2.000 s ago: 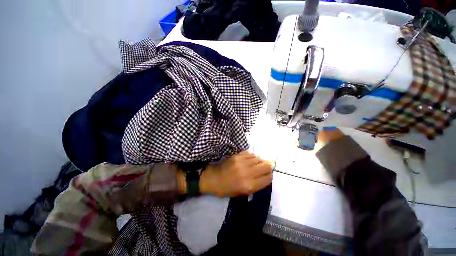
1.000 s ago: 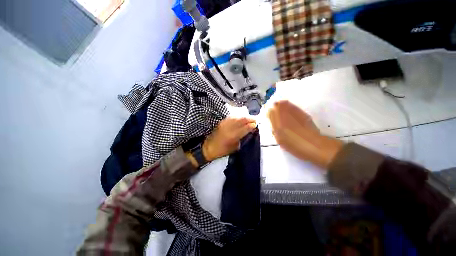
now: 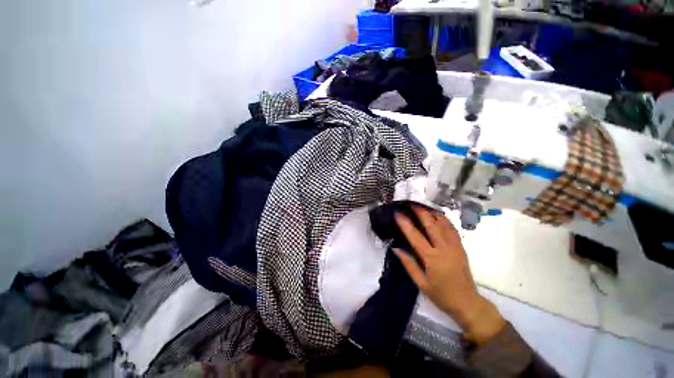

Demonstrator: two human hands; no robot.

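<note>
My right hand (image 3: 443, 269) is on the navy fabric (image 3: 388, 303) just left of and in front of the needle area, fingers spread over a bunched fold, which it grips. The houndstooth fabric (image 3: 295, 221) drapes in a heap left of the machine, with more navy cloth (image 3: 214, 203) behind it and a white panel (image 3: 351, 273) showing in its middle. The sewing machine (image 3: 510, 144) stands right of the cloth; its needle area is blurred. Part of my left sleeve shows at the bottom edge; my left hand cannot be seen.
A cut-piece pile (image 3: 74, 317) lies at lower left by the wall. Black pieces (image 3: 399, 81) lie behind the cloth, near blue crates (image 3: 375, 28). A plaid scrap (image 3: 595, 170) hangs on the machine arm. A dark device (image 3: 593, 252) with a cable lies on the table at right.
My right hand has moved left from beside the needle onto the navy fabric. My left hand has dropped out of sight from the cloth edge. The view has swung back toward the wall and crates.
</note>
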